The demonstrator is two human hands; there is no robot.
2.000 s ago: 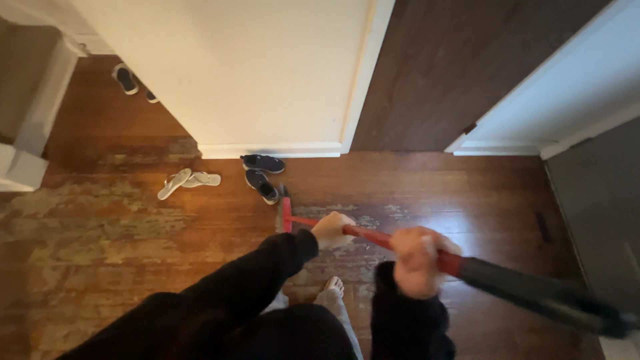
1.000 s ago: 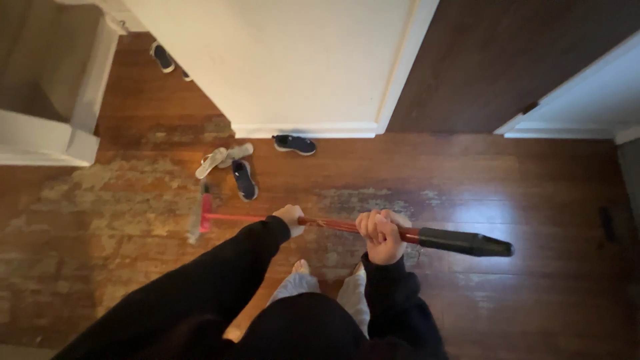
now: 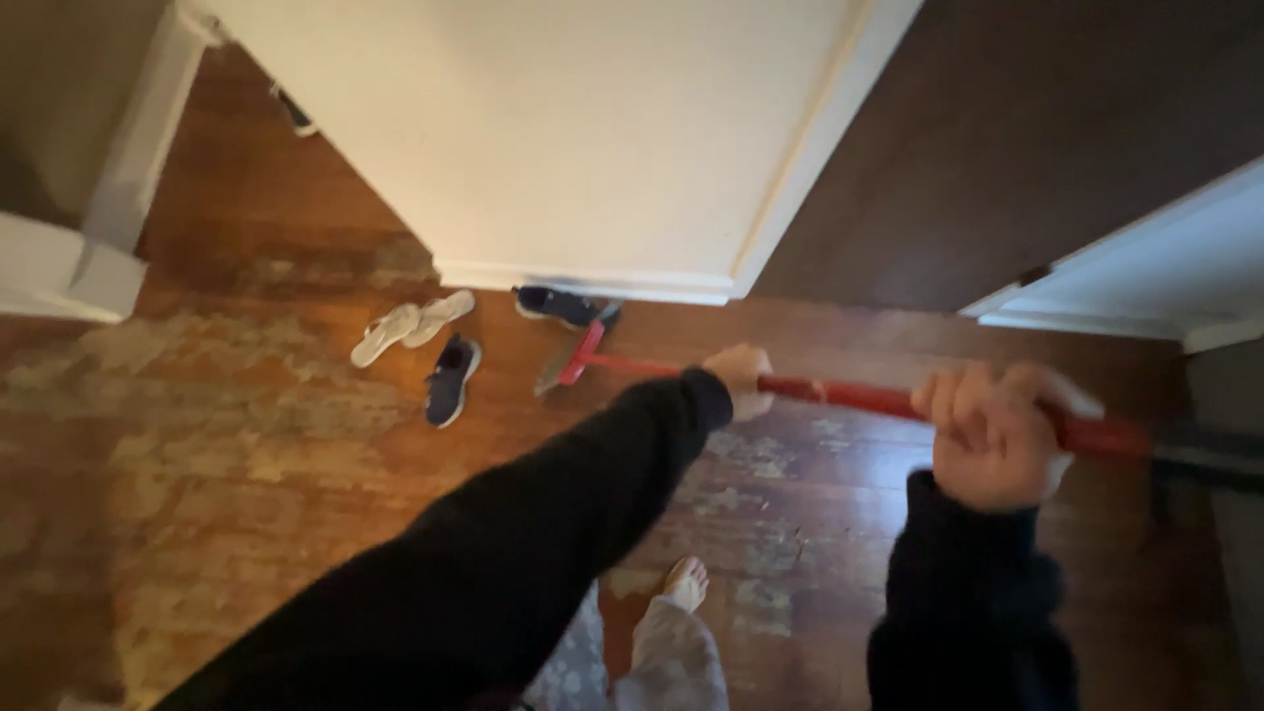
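Observation:
My left hand (image 3: 741, 383) is closed around the red handle of a broom (image 3: 849, 395), about halfway along it. My right hand (image 3: 995, 434) grips the same handle farther up, beside its dark upper end. The broom's red head (image 3: 583, 353) with greyish bristles rests low by the wall, against or very near a dark blue shoe (image 3: 555, 305). The other dark blue shoe (image 3: 453, 381) lies left of the broom head. A pair of white flip-flops (image 3: 410, 329) lies just beyond it, one partly over the other.
A white wall (image 3: 592, 138) with a baseboard juts in ahead; a dark brown door (image 3: 997, 148) is to its right. Another dark shoe (image 3: 293, 111) shows behind the wall's left edge. The wooden floor (image 3: 247, 434) has worn, patchy finish. A white trim corner (image 3: 69, 267) stands at left.
The broom head has moved right from left of the shoes and flip-flops to the shoe by the baseboard. Both hands have stayed on the handle. One shoe has shifted away from the other since the oldest frame.

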